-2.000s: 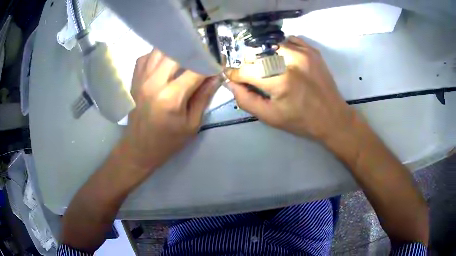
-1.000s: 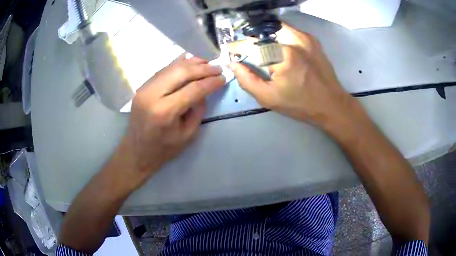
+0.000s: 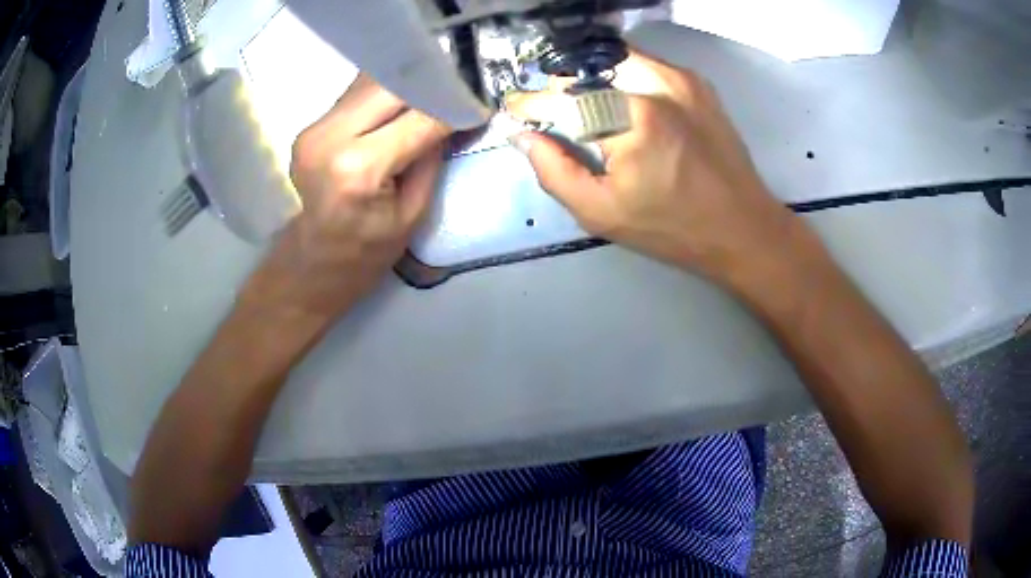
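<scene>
A white cut piece (image 3: 493, 138) lies at the needle area, mostly hidden by the machine head (image 3: 390, 51) and my fingers. My left hand (image 3: 367, 169) is left of the needle, fingers bent together at the piece's left end, fingertips partly behind the head. My right hand (image 3: 656, 158) is right of the needle, thumb and forefinger at the piece's right edge. The presser foot (image 3: 503, 85) shows small and bright above the piece. The ribbed tension knob (image 3: 603, 114) hides part of my right fingers.
A sewing lamp (image 3: 232, 152) stands at left, beside spread white pieces (image 3: 296, 70). A bright white stack (image 3: 791, 25) lies on the bed at upper right. A plastic bin (image 3: 70, 463) with white scraps is at lower left. The table's rounded edge (image 3: 543, 443) crosses in front of the wearer.
The fingertips were together at the needle two seconds ago; my left hand has since moved left, uncovering the bed's corner. My right hand stays by the needle. The view has shifted slightly.
</scene>
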